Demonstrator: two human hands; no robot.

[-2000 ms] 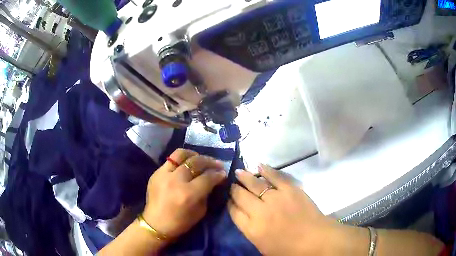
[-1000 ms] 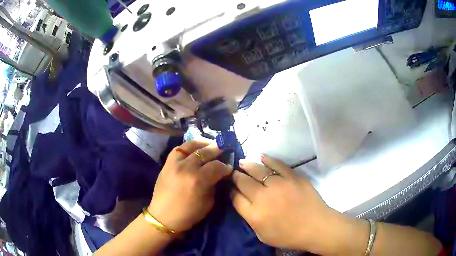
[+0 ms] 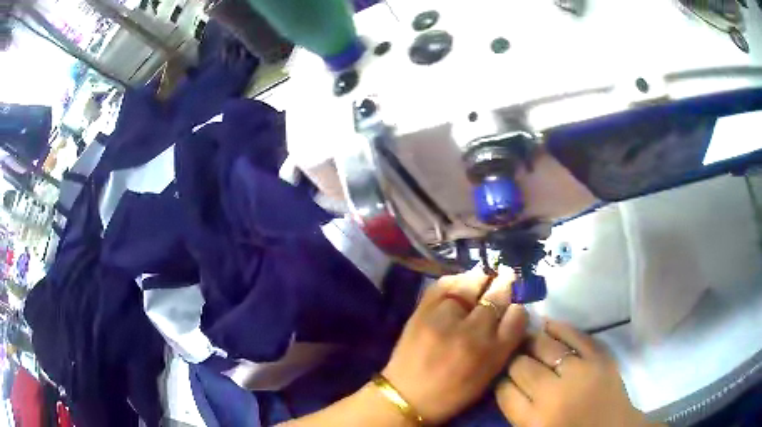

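Note:
The navy garment [image 3: 478, 414] lies under both hands at the needle area of the white sewing machine [image 3: 585, 50]. My left hand [image 3: 459, 342] presses and pinches the cloth close under the machine head, with its fingertips beside the lower blue knob [image 3: 529, 288]. My right hand [image 3: 568, 379] is just right of it, fingers curled on the cloth edge. The hands hide most of the seam and the needle. The tension dial [image 3: 499, 198] is on the head's front face.
A heap of navy and grey garments [image 3: 251, 242] lies left of the machine. A green thread cone [image 3: 313, 25] is at the top. A white flap [image 3: 685, 242] lies under the machine arm. A marked tape [image 3: 718, 392] follows the front edge. A red container [image 3: 27, 399] is at lower left.
The view has swung left, so machine and hands appear further right. My left hand has moved closer in under the head. Both hands stay on the cloth.

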